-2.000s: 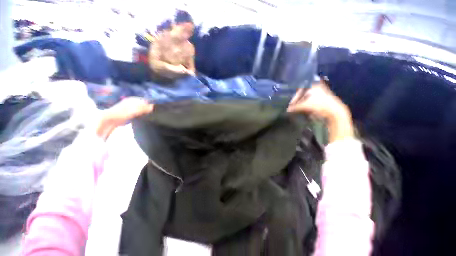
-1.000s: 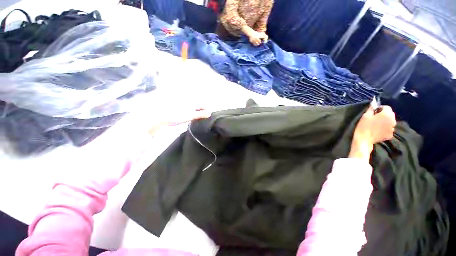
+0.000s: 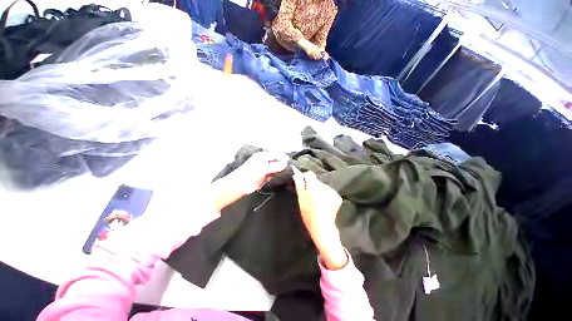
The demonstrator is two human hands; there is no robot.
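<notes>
A dark olive-green garment (image 3: pixel 270 241) lies bunched on the white tabletop in front of me, its right side running into the olive pile. My left hand (image 3: pixel 254 172) pinches its upper edge. My right hand (image 3: pixel 320 210) is close beside it at the same edge, fingertips nearly touching the left ones. A small pale tip shows at the right fingertips; the rest of any tool is hidden in the hand. A thin pale line (image 3: pixel 263 200) hangs on the cloth just below the hands.
An olive garment pile (image 3: pixel 464 219) with a white tag (image 3: pixel 431 283) is at right. A smartphone (image 3: pixel 119 216) lies at left, below a clear plastic bag (image 3: pixel 94 94). Folded jeans (image 3: pixel 382 113), an orange item (image 3: pixel 228 64) and a person (image 3: pixel 304 28) are at the far side.
My right hand has come from the far right to beside my left hand. The garment, stretched between the hands before, is now bunched. The smartphone and the tag on the pile are now uncovered.
</notes>
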